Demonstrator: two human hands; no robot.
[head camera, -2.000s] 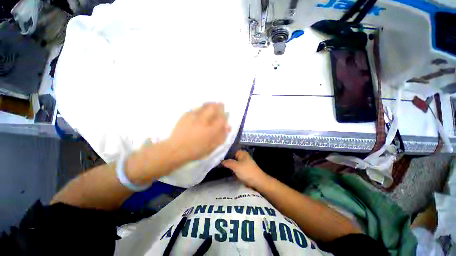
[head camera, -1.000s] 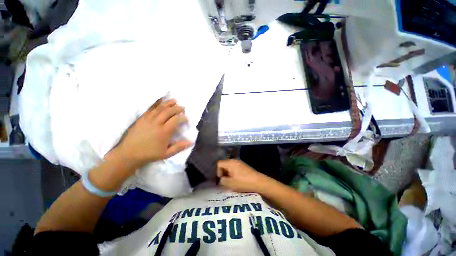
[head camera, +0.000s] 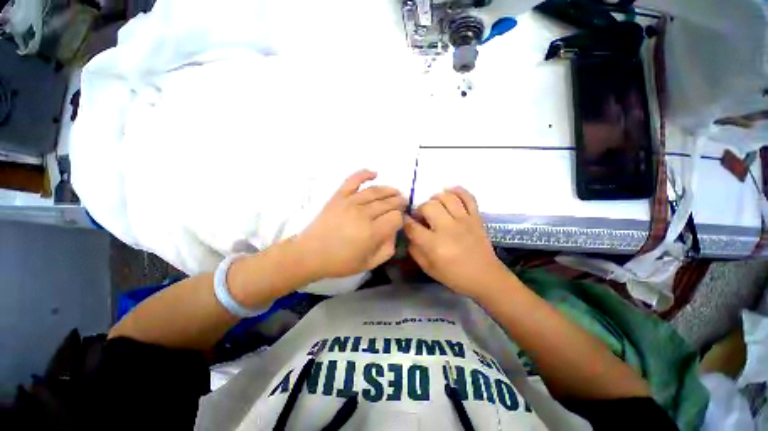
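Note:
A large bright white piece (head camera: 227, 126) covers the left and middle of the machine table. A thin dark strip of the dark panel (head camera: 413, 181) shows along its right edge. My left hand (head camera: 360, 226) lies on the white piece and pinches its edge near the table's front. My right hand (head camera: 448, 234) grips the same edge from the right, with its fingertips close to my left fingertips. The presser foot and needle area (head camera: 427, 42) is above, at the top of the view. The cloth under the fingertips is mostly hidden.
A smartphone (head camera: 613, 126) lies right of the needle, below a black holder (head camera: 594, 38). A round tension knob (head camera: 465, 32) and a blue part (head camera: 503, 26) sit beside the needle. A measuring scale (head camera: 564, 236) runs along the front edge. Tapes (head camera: 665, 269) and green cloth (head camera: 623, 337) are at right.
My right hand has come up from below the table edge to the cloth edge. My left hand has moved right to meet it. The white piece now covers most of the dark panel.

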